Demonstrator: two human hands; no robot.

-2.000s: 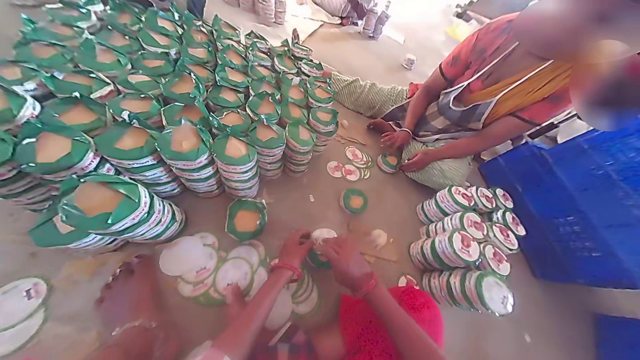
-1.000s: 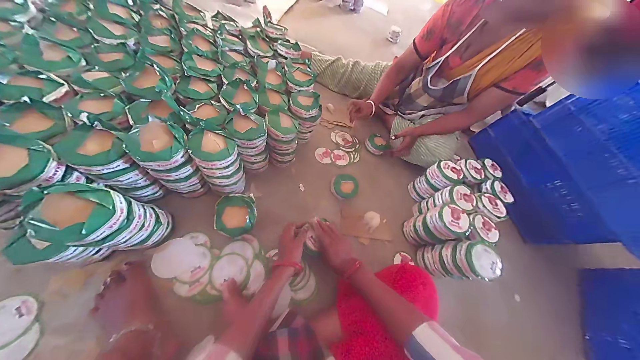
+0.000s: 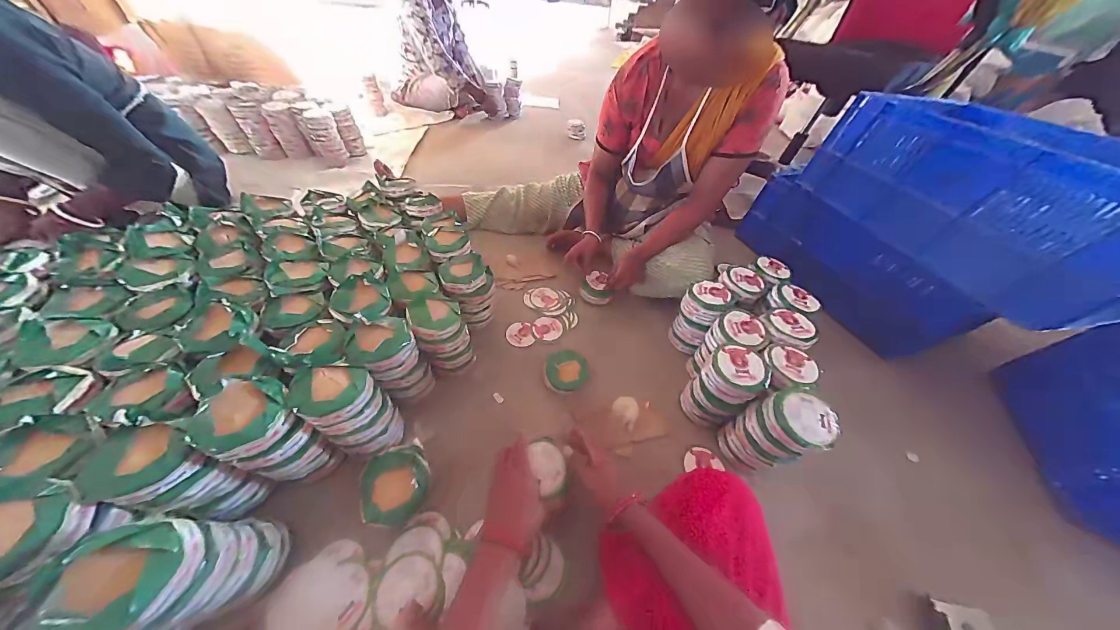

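Note:
My left hand (image 3: 514, 494) is at the left edge of a round item with a white face (image 3: 547, 466), its fingers closed against it. My right hand (image 3: 592, 464) is just right of that item, fingers bunched near a whitish lump (image 3: 625, 411) on a flat brown piece (image 3: 646, 426); whether it holds anything is unclear. Loose white discs with green rims (image 3: 408, 588) lie left of and under my left forearm. A green-wrapped round item with a tan centre (image 3: 395, 486) stands at the left, and a smaller green one (image 3: 566, 372) lies ahead on the floor.
Many green-topped stacks (image 3: 331, 385) fill the left. Stacks of printed discs (image 3: 740, 366) stand at right, before blue plastic crates (image 3: 936, 210). Across from me a seated person (image 3: 665, 157) holds a round item (image 3: 597, 286) beside scattered printed discs (image 3: 547, 300). Another person's legs (image 3: 149, 114) are at upper left.
The view has tilted up, bringing more people and the far stacks into sight. My hands, together over the round item a second ago, are now slightly apart, with its white face showing between them.

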